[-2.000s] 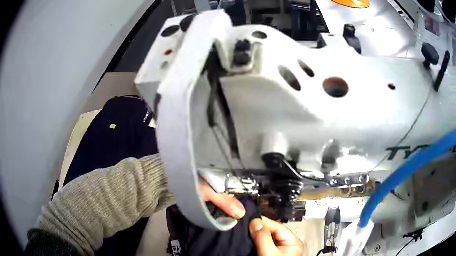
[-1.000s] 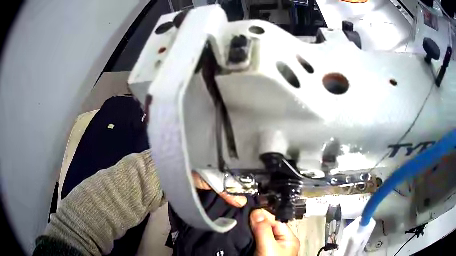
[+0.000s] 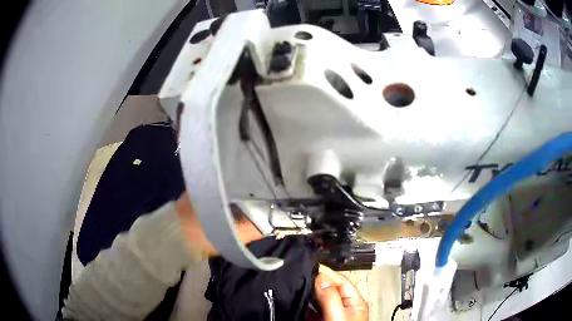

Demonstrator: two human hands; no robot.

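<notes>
A dark fabric workpiece (image 3: 260, 285) lies bunched below the needle area, with a short white mark or line on it. My left hand (image 3: 195, 227) is on its far left side, blurred and partly hidden behind the curved white guard (image 3: 202, 150); its fingertips are hidden. My right hand (image 3: 339, 297) holds the workpiece's right edge between thumb and fingers, at the frame's bottom. The presser foot area (image 3: 290, 218) is just above the fabric; whether the foot touches it cannot be told.
The white sewing machine head (image 3: 376, 138) spans the upper middle. A blue hose (image 3: 495, 188) with a white nozzle (image 3: 437, 289) hangs at the right. A dark panel with a small pale label (image 3: 128, 188) lies at the left by the pale wall (image 3: 56, 125).
My left hand has drawn back left from the needle area, its fingertips no longer visible on the fabric. The workpiece has turned or shifted, showing a longer white mark. The view has shifted slightly.
</notes>
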